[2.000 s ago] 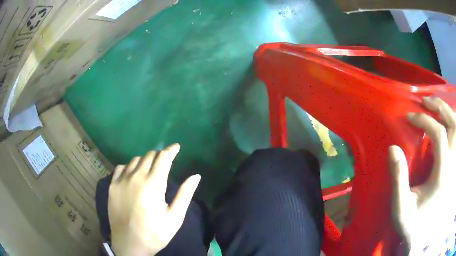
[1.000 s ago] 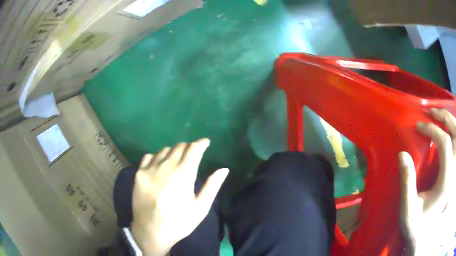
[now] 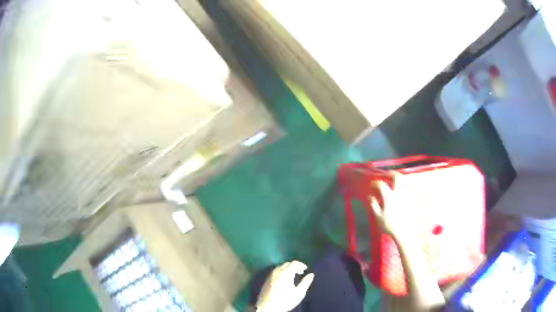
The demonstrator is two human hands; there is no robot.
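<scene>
A red plastic stool [image 3: 448, 213] stands on the green floor at the lower right, its square top with a small centre hole facing up. My right hand [image 3: 384, 204] lies at the stool's left edge, its forearm across the top. Blur hides how firmly the fingers hold it. My left hand [image 3: 286, 287] is at the bottom centre over my dark-clothed leg, fingers apart and holding nothing.
An opened carton [image 3: 207, 256] at the lower left holds trays of small parts [image 3: 137, 274]. A large carton [image 3: 122, 122] fills the upper left. Another carton [image 3: 390, 55] is at the top. A blue-edged bin [image 3: 503, 280] with whitish pieces is right of the stool.
The view has lifted and widened, showing the stool's top, the open carton and the bin. My right hand now shows at the stool's left edge, and my left hand sits lower.
</scene>
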